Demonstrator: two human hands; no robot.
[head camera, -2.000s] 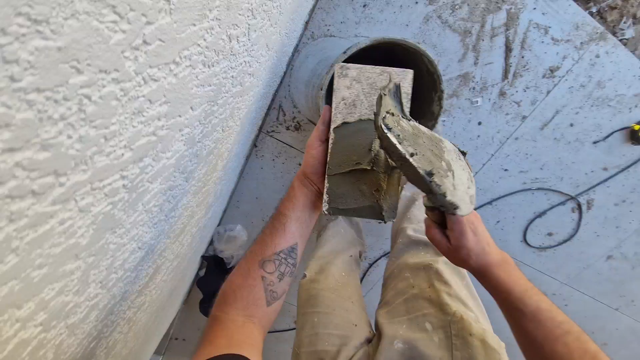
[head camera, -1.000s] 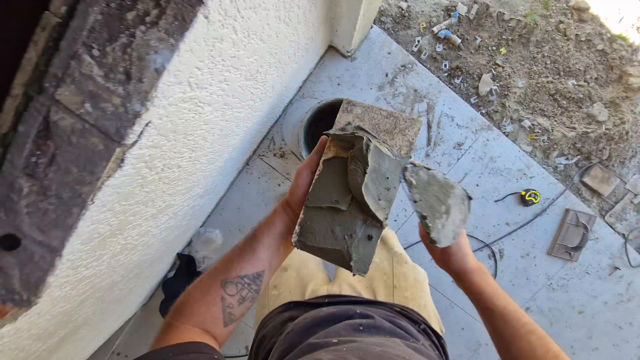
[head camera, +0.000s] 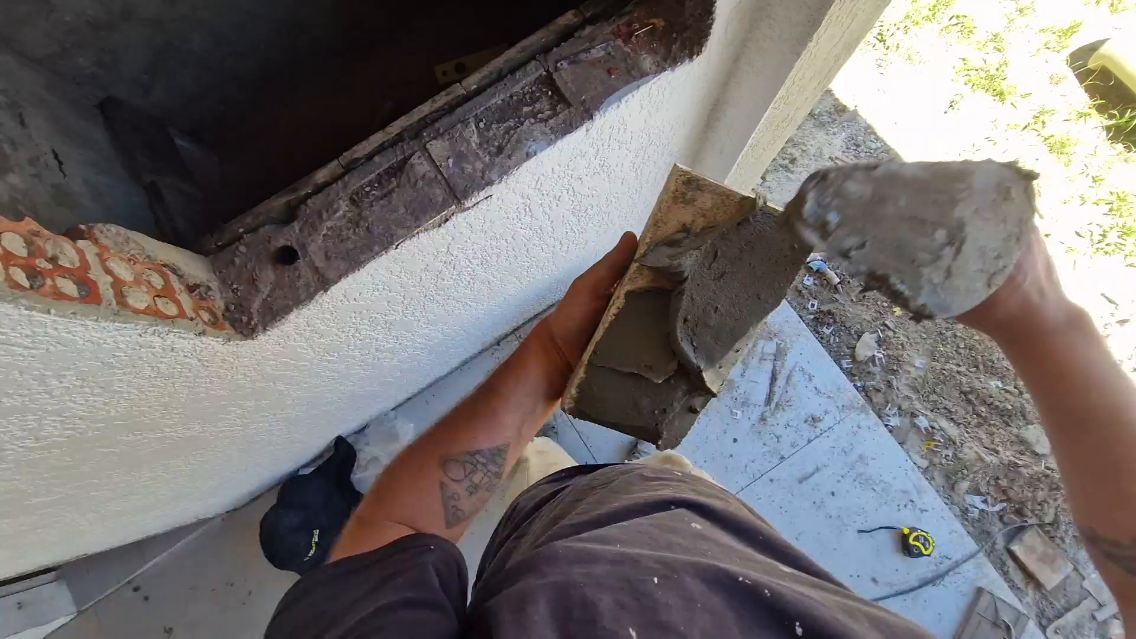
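Note:
My left hand (head camera: 599, 288) grips a rectangular board or slab (head camera: 697, 209) from its left side and underneath; the fingers below are hidden. Grey wet mortar (head camera: 639, 333) lies in uneven heaps over most of its face. To the right, my right hand (head camera: 1021, 284) is closed around a trowel, whose handle is hidden behind the blade. The trowel blade (head camera: 923, 231), smeared with mortar and a little blurred, is at the board's upper right edge. At the upper left, a rough sill (head camera: 382, 213) tops the white textured wall (head camera: 497, 257), with broken hollow brick (head camera: 106, 275) at its end.
Pale floor slabs (head camera: 799, 426) run below, bordered by rubble and soil (head camera: 932, 390). A tape measure (head camera: 917, 541) and a cable (head camera: 932, 581) lie on the slabs. A dark cap (head camera: 306, 515) rests near the wall's foot. Behind the sill is a dark opening (head camera: 266, 80).
The view has swung up and left toward the sill. The mortar-covered board has moved away from above the bucket, and my right hand has raised the trowel to the right.

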